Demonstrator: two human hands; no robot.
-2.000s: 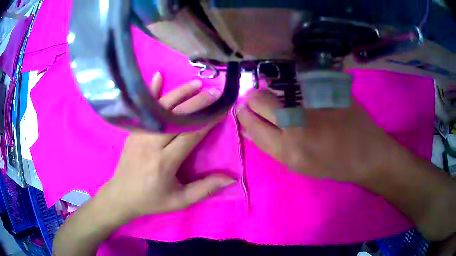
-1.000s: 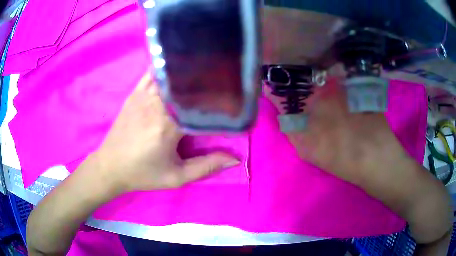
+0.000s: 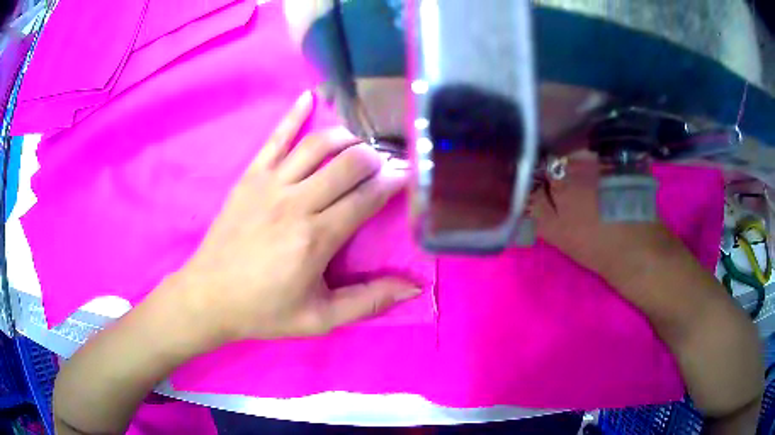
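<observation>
A large vivid pink garment panel (image 3: 544,340) lies flat under the sewing machine head (image 3: 578,51). A short straight line, a pocket opening (image 3: 436,297), runs down its middle. My left hand (image 3: 289,238) lies flat on the fabric left of this line, fingers spread towards the bright needle area, thumb pointing at the line. My right hand (image 3: 561,200) is mostly hidden behind the shiny metal guard (image 3: 476,238) and the grey knobs; only its back and wrist show clearly. The presser foot and needle are hidden behind the guard.
Flat pink cut pieces (image 3: 76,51) lie at the upper left. Scissors with yellow and green handles (image 3: 748,255) lie right of the machine. A ruler strip (image 3: 55,336) edges the table at the left. Blue baskets (image 3: 30,382) stand at both lower sides.
The camera view has shifted, so the guard appears further right and the scissors now show. The pink panel lies slightly further from me, and more table edge shows. Both hands remain at the panel.
</observation>
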